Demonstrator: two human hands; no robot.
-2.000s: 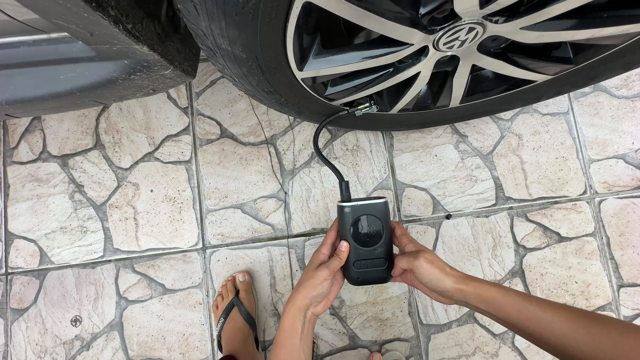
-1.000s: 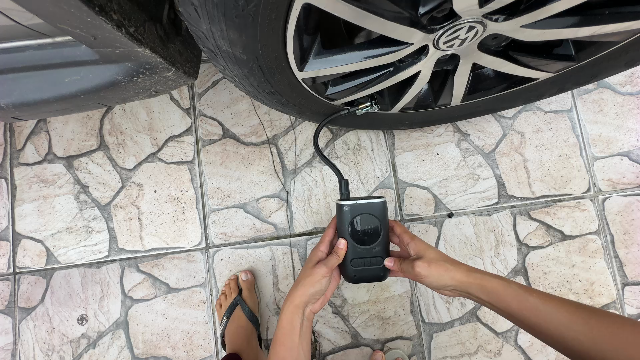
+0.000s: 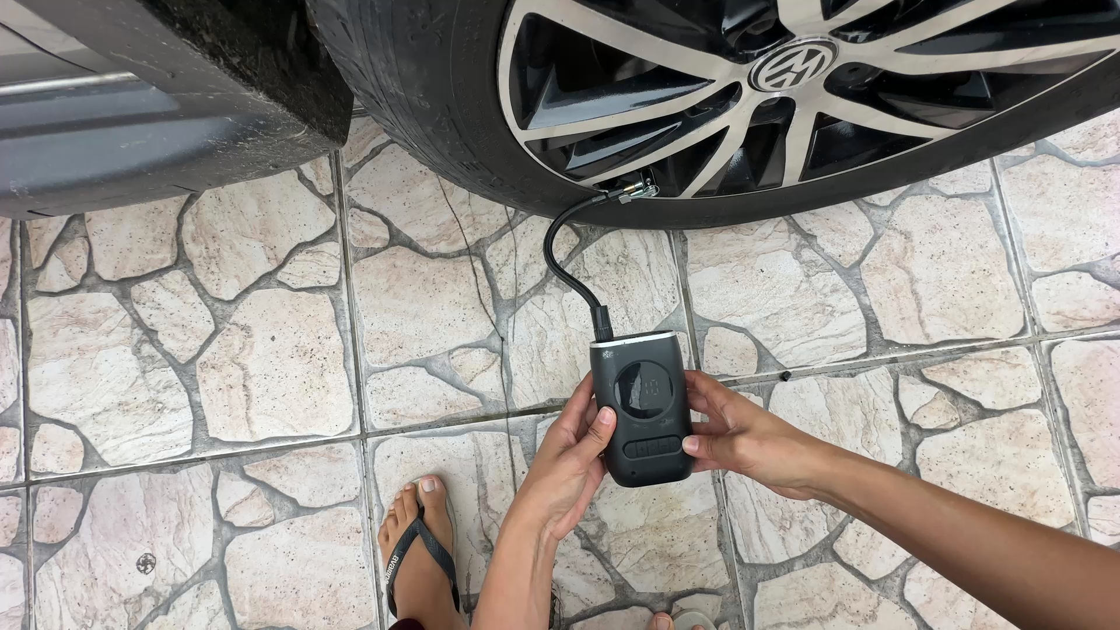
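Observation:
A black portable tire inflator is held upright in the view between both hands, its round display facing up with faint digits. My left hand grips its left side, thumb on the front edge. On the other side my right hand holds it, with the thumb at the right end of the button strip. A black air hose curves from the inflator's top to a metal valve connector at the lower rim of the alloy wheel. The tire valve itself is hidden by the connector.
The black tire stands on a stone-patterned tiled floor. Grey car bodywork juts in at the upper left. A foot in a black flip-flop is below, left of my left forearm; part of another foot shows at the bottom edge.

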